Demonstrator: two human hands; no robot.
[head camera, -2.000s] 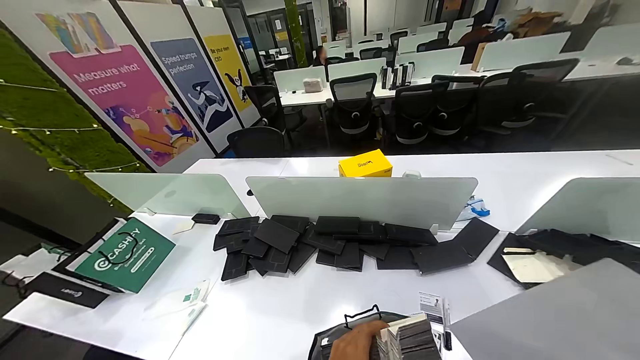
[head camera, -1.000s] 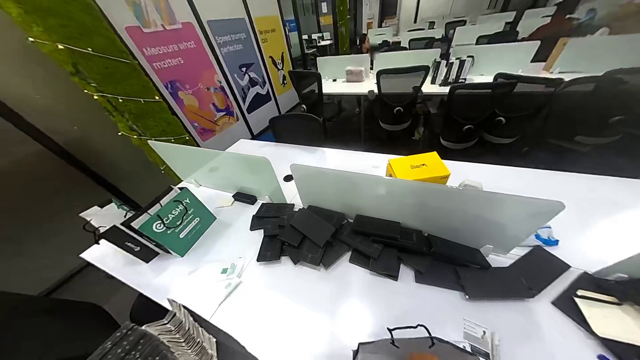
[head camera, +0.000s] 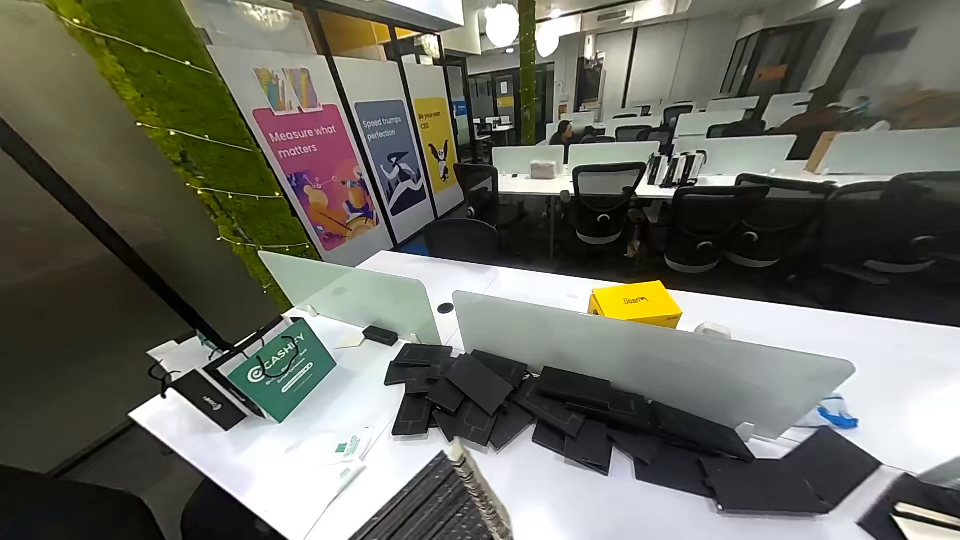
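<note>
Neither my left hand nor my right hand shows in the head view. At the bottom centre a stack of thin, dark sheets or booklets with pale edges (head camera: 439, 499) rises into view over the white desk (head camera: 555, 502); whether a hand holds it is hidden below the frame. Beyond it, many flat black boxes or folders (head camera: 480, 384) lie in an overlapping heap along the frosted desk divider (head camera: 645, 356). More flat black pieces (head camera: 765, 484) reach toward the right.
A green paper bag (head camera: 289, 371) stands on the left beside a black box (head camera: 208, 399). Papers (head camera: 349, 450) lie near the desk's left edge. A yellow box (head camera: 637, 304) sits behind the divider. Black office chairs (head camera: 607, 199) stand farther back. A distant person (head camera: 564, 133) is at another desk.
A hand gripping a stack shows two seconds ago and is now out of view. The stack of dark sheets has moved from the lower left to the bottom centre since one second ago.
</note>
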